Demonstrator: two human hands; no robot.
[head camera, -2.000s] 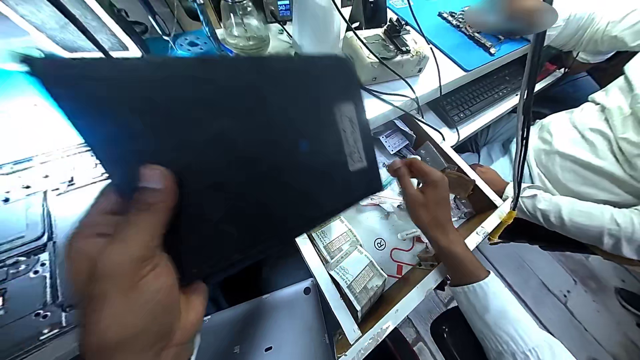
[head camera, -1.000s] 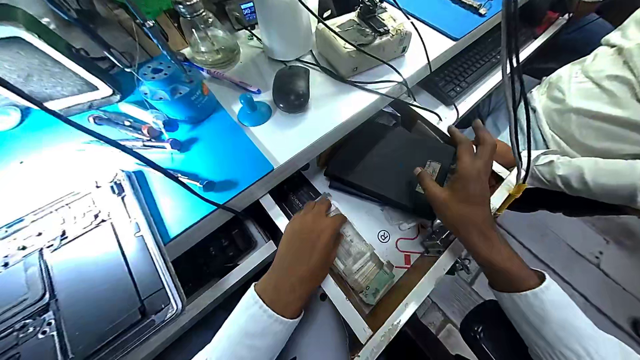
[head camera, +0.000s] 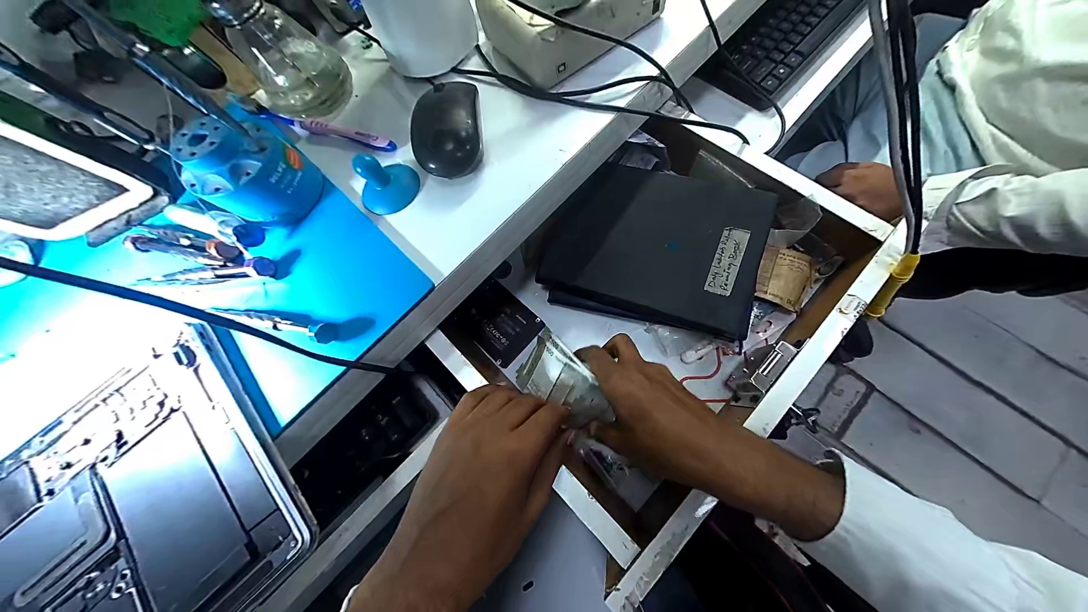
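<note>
Over the front left part of an open wooden drawer (head camera: 850, 306), my left hand (head camera: 493, 459) and my right hand (head camera: 654, 408) hold a stack of what look like banknotes (head camera: 565, 378) between them. The fingertips of both hands nearly meet at its near end. Beyond the stack lies a flat black part with white print (head camera: 507, 323). A black book or folder (head camera: 654, 246) with a handwritten label rests inside the drawer, on top of another dark flat item. A metal latch (head camera: 773, 365) sits by the drawer's front edge, right of my right hand.
On the bench are a black mouse (head camera: 446, 129), a blue suction cup (head camera: 387, 184), a blue tool holder (head camera: 246, 170), a glass jar (head camera: 297, 68) and several screwdrivers (head camera: 204, 272). An opened laptop chassis (head camera: 161, 493) lies left. Black cables (head camera: 905, 127) hang at right, beside a seated person (head camera: 1011, 127).
The black book went from my hands into the drawer between the first and second frames. Since then, my right hand has moved from the book to the stack.
</note>
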